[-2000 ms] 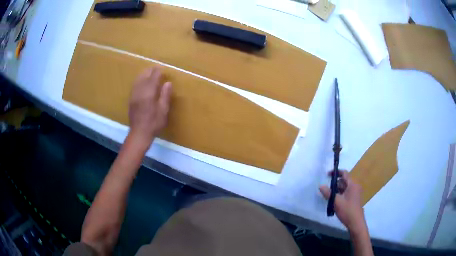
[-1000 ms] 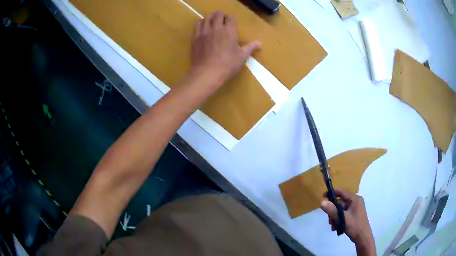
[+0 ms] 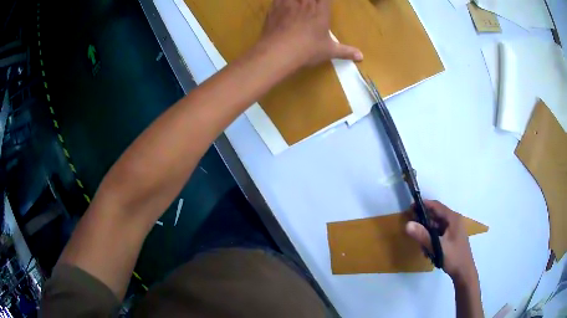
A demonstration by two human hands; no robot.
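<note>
Two long tan card patterns lie side by side on white fabric (image 3: 266, 129), which shows past their edges and in the gap between them. My left hand (image 3: 300, 31) lies flat on the near panel (image 3: 311, 102), fingers cut off by the top edge, thumb out towards the far panel (image 3: 398, 49). My right hand (image 3: 444, 239) grips the handles of the black shears (image 3: 398, 146). The blades point up the view, their tips at the white gap beside the far panel's corner. A small pattern piece (image 3: 373, 244) lies under my right hand, partly hidden.
The white table (image 3: 311, 192) has a grey edge (image 3: 248, 186) on the left. A white folded cloth (image 3: 508, 87), a small tan card (image 3: 484, 18) and another card pattern (image 3: 544, 174) lie to the right. The dark green floor (image 3: 118, 87) holds white scraps (image 3: 179, 211).
The view has turned and shifted along the table. The shears have moved from beside the panels to the white gap between them. My left hand has moved along the panel towards its end.
</note>
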